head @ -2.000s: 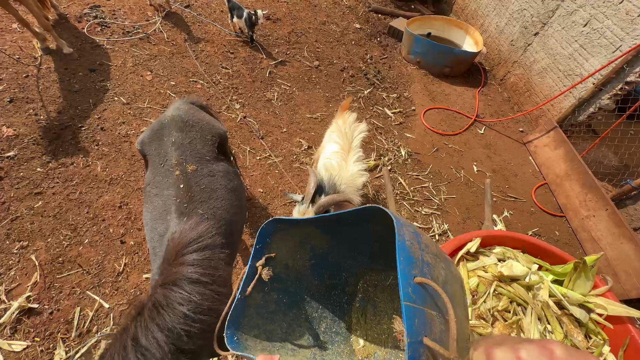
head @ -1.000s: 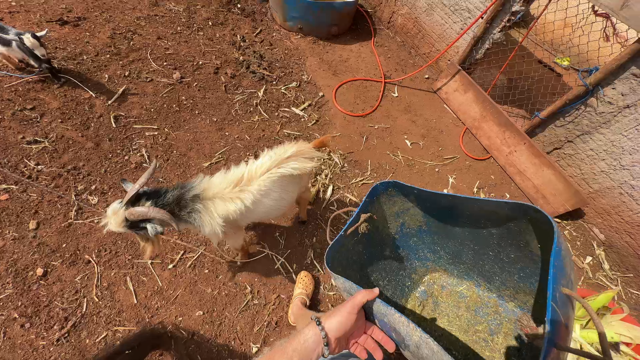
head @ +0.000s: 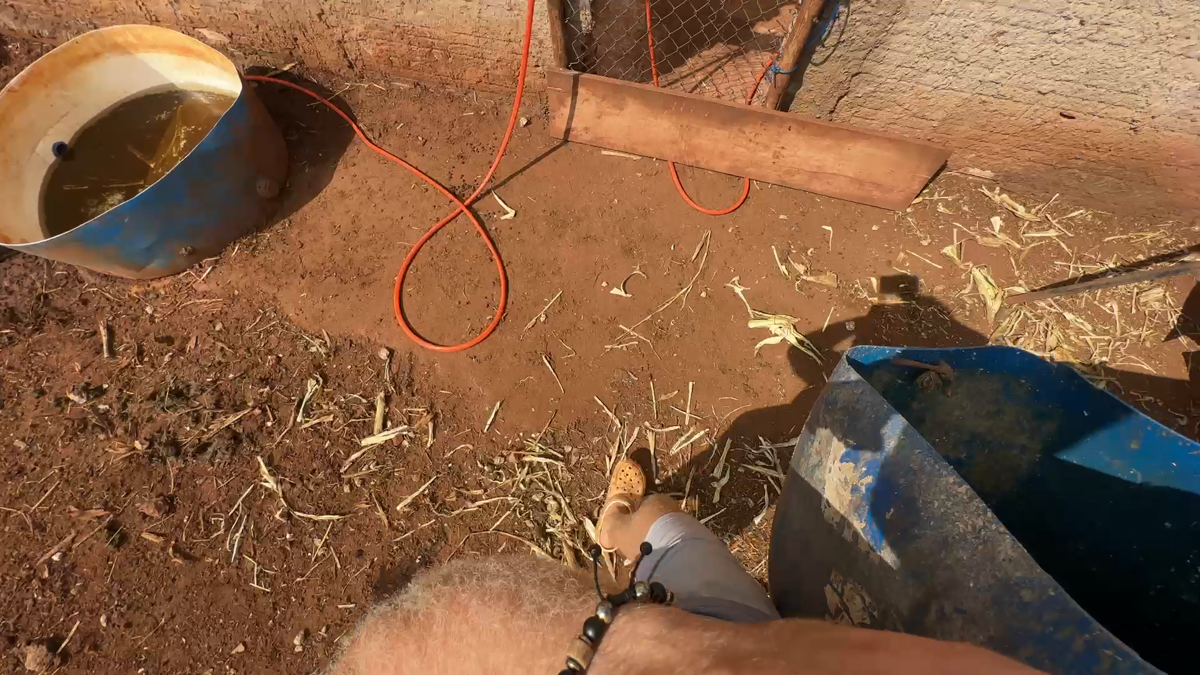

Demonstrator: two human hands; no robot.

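Across the bottom edge lies my left hand point(head: 787, 642), right of a beaded bracelet point(head: 600, 619) on the hairy wrist. Its fingers are not clearly visible, so I cannot tell what it grips. Just above and to the right of the hand stands a large blue plastic container point(head: 872, 506), its worn side scuffed and its open top toward me. Dark shadow hides much of its inside. Whether the hand touches its wall is unclear. My right hand is out of the picture.
A blue cut drum point(head: 202, 211) of murky water stands upper left. An orange hose point(head: 502, 272) loops over dirt strewn with husks. A wooden board point(head: 741, 136) lies before a wire mesh gate point(head: 694, 37). My foot in a tan clog point(head: 623, 487) is lower centre.
The view has swung right. The cream goat seen a second ago is out of frame. My left hand, with fingers spread by the container's rim before, now lies along the bottom edge.
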